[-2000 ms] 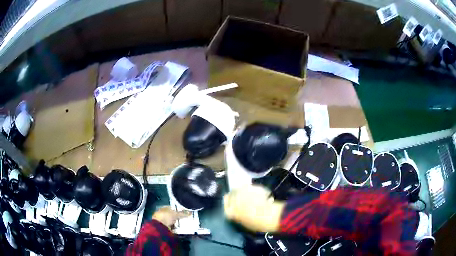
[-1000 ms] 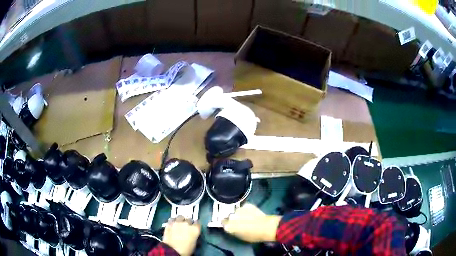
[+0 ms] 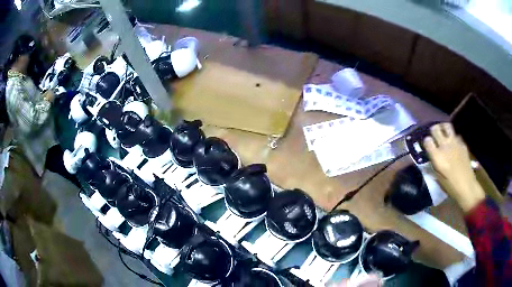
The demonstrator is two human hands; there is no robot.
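Observation:
My right hand point(image 3: 449, 160) grips the white base end of a security camera at the right. The base's black pad point(image 3: 416, 144) faces left, and the glossy black head point(image 3: 408, 189) is below it, over the cardboard. A thin black cable point(image 3: 359, 189) runs from this camera down to the left. My left hand point(image 3: 362, 280) is only a blurred, cut-off patch at the bottom edge, below the row of cameras; its fingers cannot be made out. The nearest camera in the row point(image 3: 387, 253) has its black head up.
Two rows of cameras point(image 3: 250, 190) run to the upper left. Label sheets point(image 3: 359, 140) and flat cardboard point(image 3: 241, 92) lie behind them. An open box point(image 3: 483, 137) is at the right edge. A metal post point(image 3: 135, 53) stands at the upper left. Another person point(image 3: 28, 103) is at the far left.
The view has swung left, showing more of the rows and another person. My right hand has left the row and taken hold of the camera on the cardboard, turning its base pad into view.

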